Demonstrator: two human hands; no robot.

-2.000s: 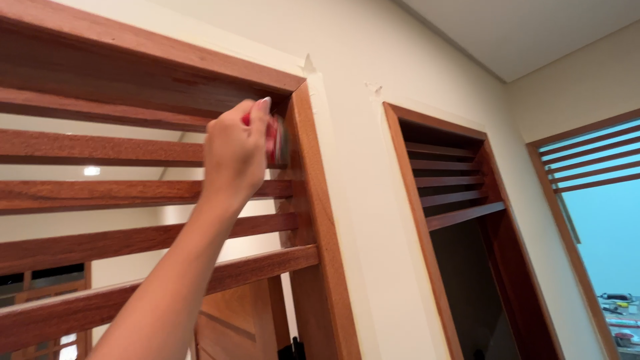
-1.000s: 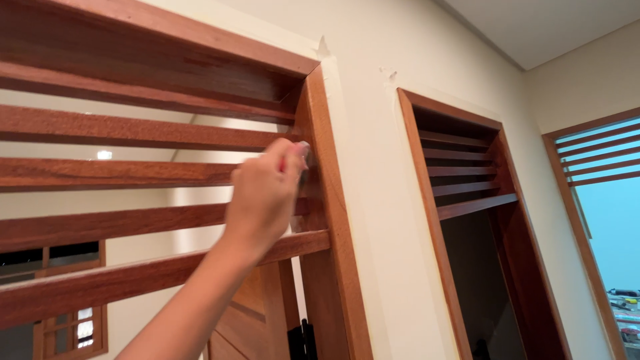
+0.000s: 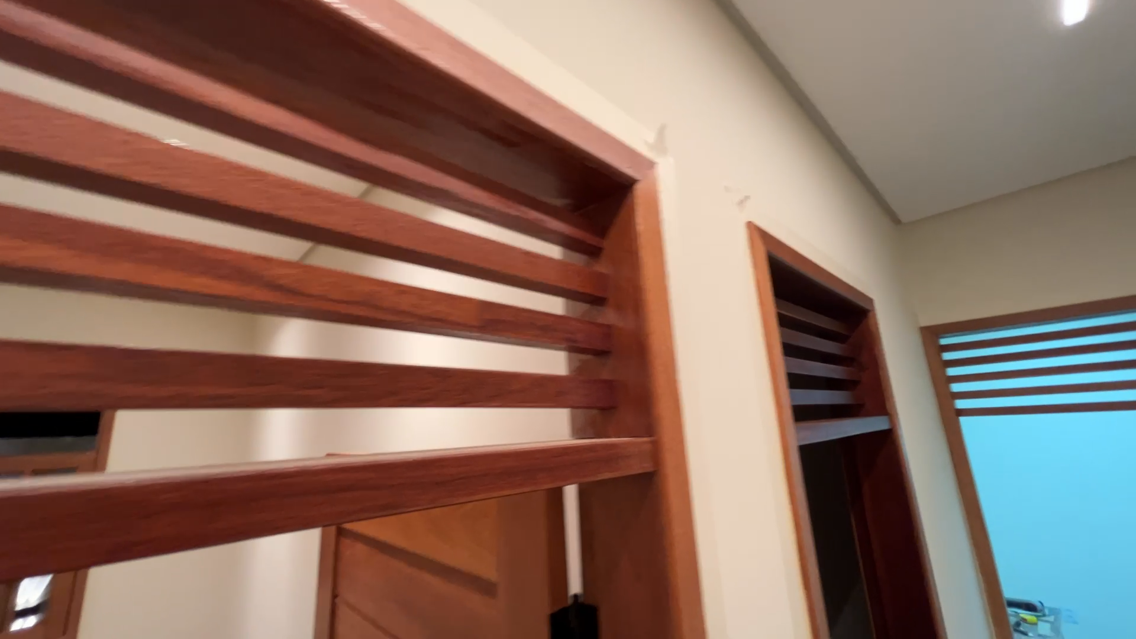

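Neither my left hand nor my right hand shows in the head view now. Reddish-brown wooden slats [image 3: 355, 297] run across the upper part of a door frame on the left, meeting its right jamb [image 3: 661, 382]. Beneath them lies a thicker wooden crossbar [image 3: 355, 497]. The frame's head piece [image 3: 532, 106] slants down to the corner with the jamb. Pale masking tape [image 3: 672, 266] borders the frame on the wall, with a loose tip [image 3: 658, 138] sticking up at the corner.
A second slatted door frame [image 3: 770, 355] stands farther along the cream wall [image 3: 719, 382]. A third one [image 3: 967, 497] at the right opens onto a blue wall [image 3: 1056, 497]. Behind the near slats is a paneled wooden door [image 3: 426, 577].
One hand, holding a small red object at the slats' right end two seconds ago and still there one second ago, has left the view. The view has shifted closer to the frame.
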